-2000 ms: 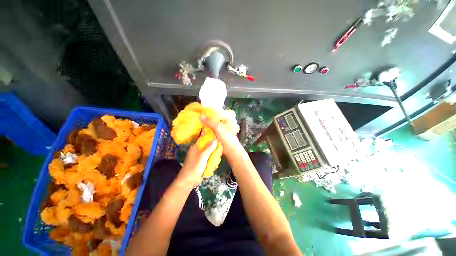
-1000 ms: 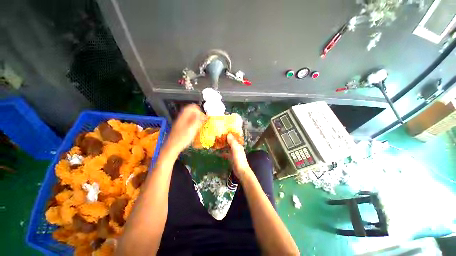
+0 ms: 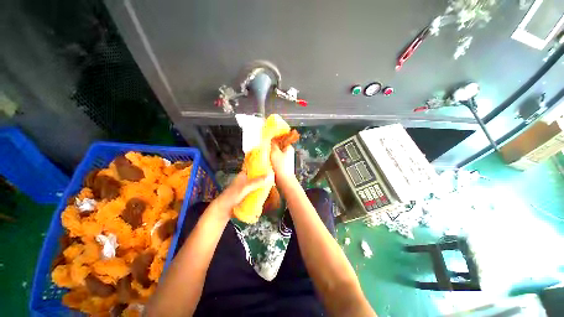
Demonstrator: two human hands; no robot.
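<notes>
An orange plush toy skin [image 3: 255, 179] with brown patches is held lengthwise over my lap, its top end at the nozzle [image 3: 262, 90]. A white fabric flap [image 3: 250, 131] stands out at its upper left, just below the metal tube. My left hand [image 3: 238, 189] grips the lower left side of the plush. My right hand [image 3: 282, 158] grips its upper right side by a brown part. The nozzle's open end is hidden at the toy. How full the toy is cannot be told.
A blue crate [image 3: 196, 179] heaped with orange skins stands at the left. The grey machine panel [image 3: 321, 49] spans the top, with a red-handled tool [image 3: 411, 49]. A beige scale [image 3: 365, 176] stands right of my knees, a dark stool [image 3: 440, 266] lower right. White fluff [image 3: 427, 207] lies on the floor.
The plush has turned from lying crosswise to lengthwise and moved up to the nozzle. My left hand has moved down from its top left to its lower side. My right hand has moved up.
</notes>
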